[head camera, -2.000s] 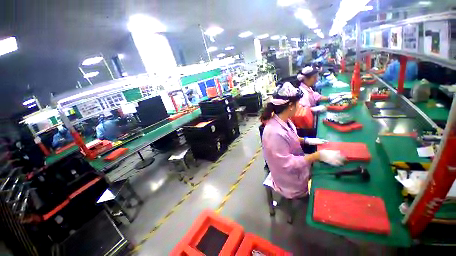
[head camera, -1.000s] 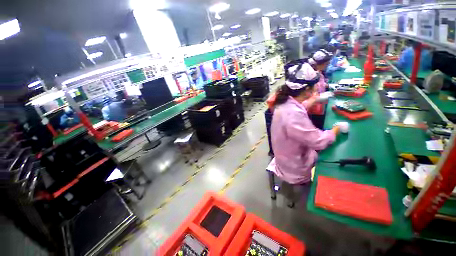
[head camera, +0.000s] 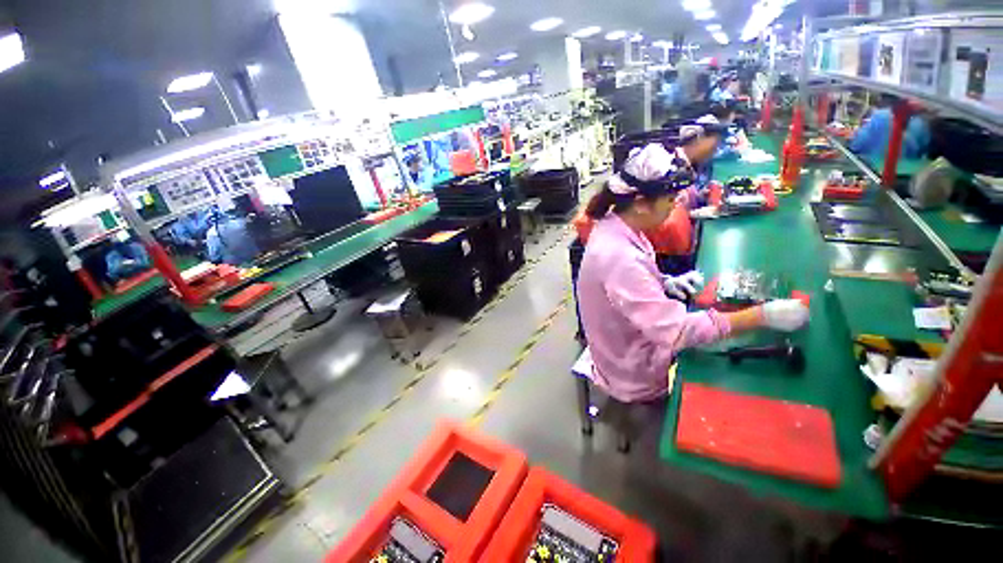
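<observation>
Neither of my hands is in the picture. Two red foam trays (head camera: 508, 500) lie side by side at the bottom centre, cut off by the lower edge. The left tray has an empty pocket with a dark bottom (head camera: 461, 486) and a circuit board (head camera: 407, 543) in its nearer pocket. The right tray holds another circuit board (head camera: 572, 538), partly cut off by the edge. A flat red foam pad (head camera: 759, 432) lies bare on the near end of the green bench.
A seated person in a pink smock (head camera: 632, 302) has gloved hands around a board (head camera: 751, 288) on the bench. A black scanner-like tool (head camera: 767, 356) lies nearby. Black boxes (head camera: 445, 267) stand left of the aisle. A dark trolley (head camera: 193, 489) stands at lower left. A red-wrapped post (head camera: 948, 409) rises at right.
The seated person's red pad was moved off, and a board now lies between their gloved hands. The trays show more fully than two seconds ago, with boards visible in them. The view has shifted.
</observation>
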